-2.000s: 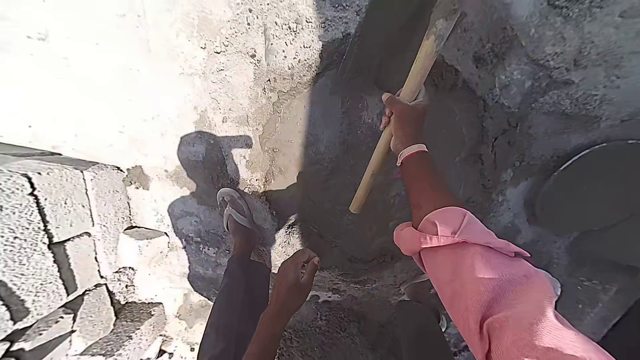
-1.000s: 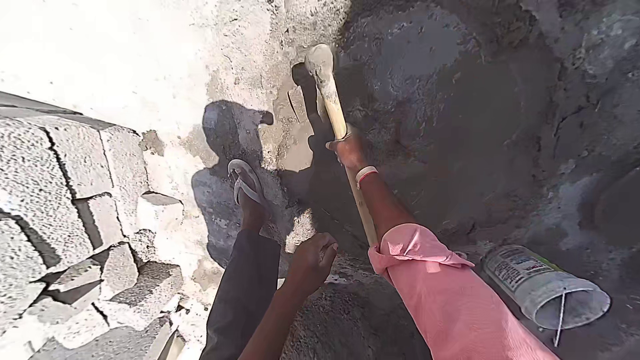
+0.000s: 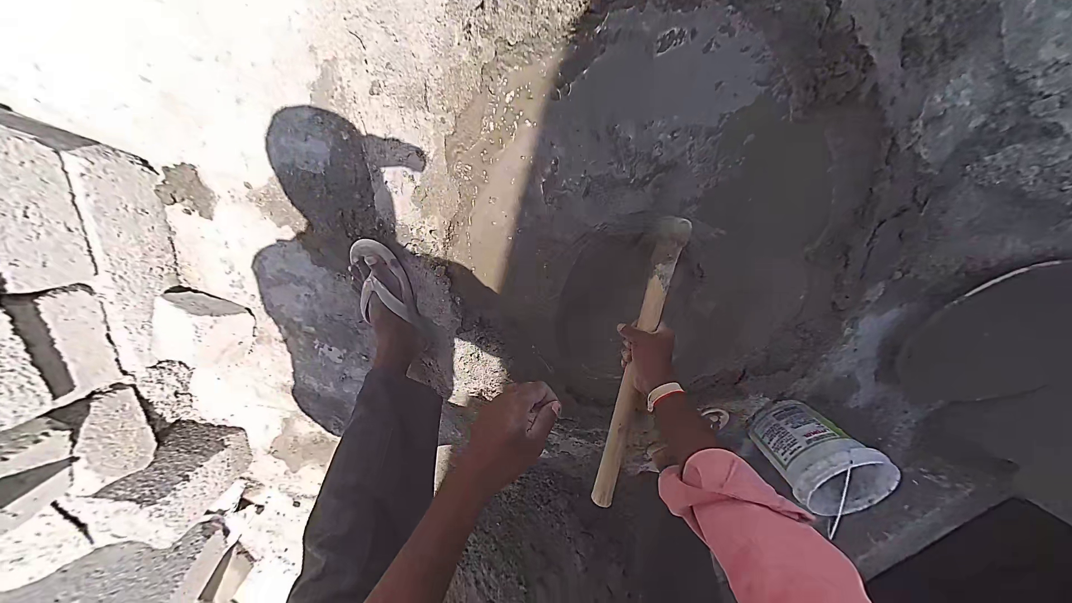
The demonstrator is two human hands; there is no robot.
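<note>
My right hand [image 3: 649, 358] is closed around the wooden handle [image 3: 632, 394] of a hoe-like tool. The tool's head [image 3: 672, 228] rests in, or just above, wet grey mortar [image 3: 670, 310]; its blade cannot be made out. My left hand [image 3: 512, 431] is a loose fist with nothing visible in it, held left of the handle's lower end. A pink rolled sleeve covers my right forearm, and a pale band circles the wrist.
Grey concrete blocks [image 3: 126, 243] are piled at the left. A white plastic bucket [image 3: 783, 444] lies on its side at the lower right. A round patch of grey material [image 3: 997, 343] is beyond it. My sandalled foot [image 3: 385, 289] stands left of the mortar.
The tool's head was over the sunlit edge left of the mortar one second ago and is now at the mortar's middle. My right hand has moved with it, and my left stays a fist.
</note>
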